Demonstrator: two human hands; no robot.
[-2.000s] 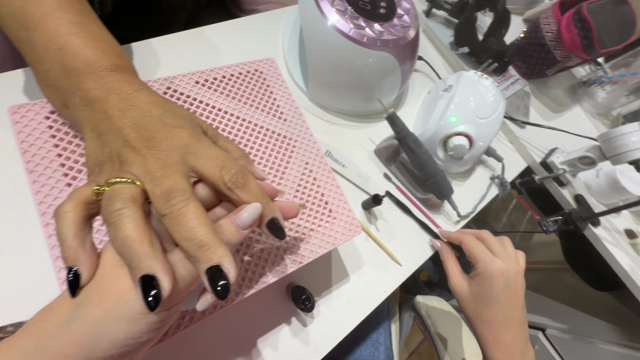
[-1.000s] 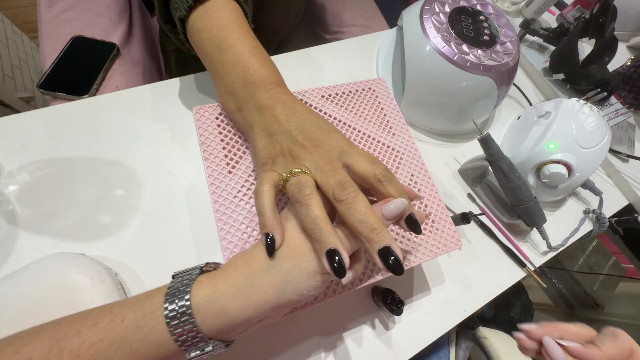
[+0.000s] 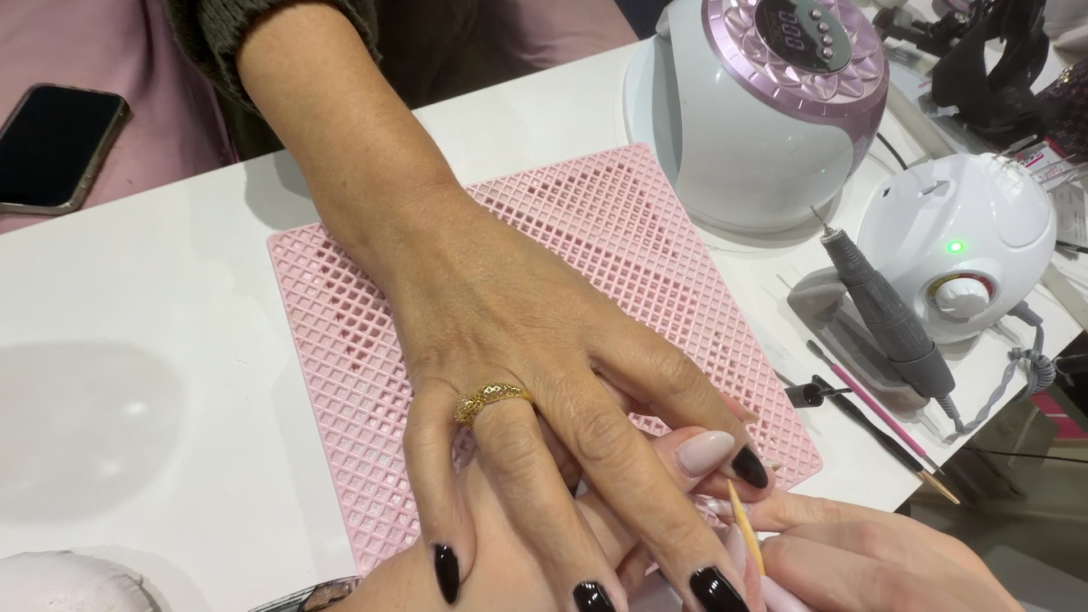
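A person's hand with glossy black nails and a gold ring lies palm down over my left hand. My left hand supports it from beneath, with the thumb against the person's index finger near its tip. A wooden stick is between the fingers of my right hand, its point close to that finger's black nail. Most of my left palm is hidden under the person's hand. Below both hands lies a pink lattice mat.
At the upper right stand a white and pink nail lamp and a nail drill unit with its grey handpiece. Slim brushes and a black polish brush cap lie by the mat. A phone rests at the far left.
My right hand has come from the right side to the person's fingertips and now holds the wooden stick, which lay on the table two seconds ago. My left hand still supports the person's hand.
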